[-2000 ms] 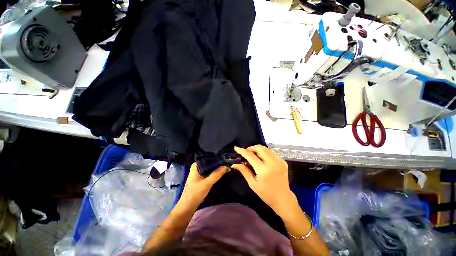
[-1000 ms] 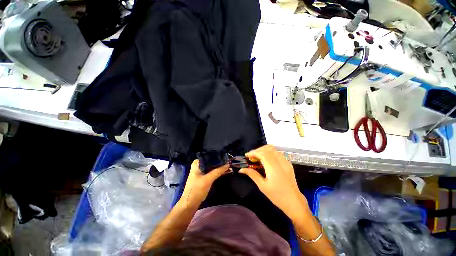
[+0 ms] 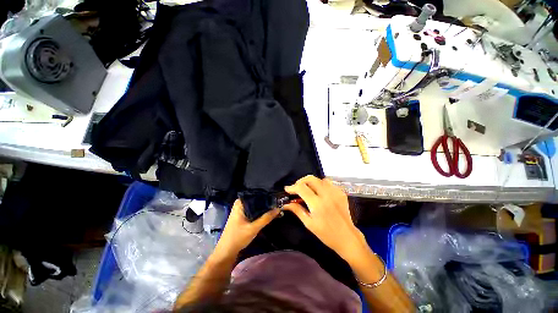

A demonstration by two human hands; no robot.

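A black garment [image 3: 245,116] covers the left half of the white table and hangs over its front edge to the lap. My left hand [image 3: 248,223] pinches a bunched edge of it just off the table's front. My right hand [image 3: 318,205] is closed on a small tool [image 3: 295,200], perhaps thread snips, with a bit of orange-red at the fingers. Its metal tip meets the garment edge by my left thumb. The tool is mostly hidden by the fingers, so its blades cannot be made out clearly.
A white sewing machine [image 3: 453,67] stands right. Before it lie a yellow-handled tool [image 3: 363,148], a black phone [image 3: 404,128] and red-handled scissors [image 3: 451,156]. A grey machine head [image 3: 58,64] is left. Blue crates [image 3: 110,269] with plastic bags [image 3: 159,250] sit below the table.
One second ago the tool's metal part showed more clearly between the hands. Now my right fingers are nearer my left thumb and cover more of it. The view has shifted slightly.
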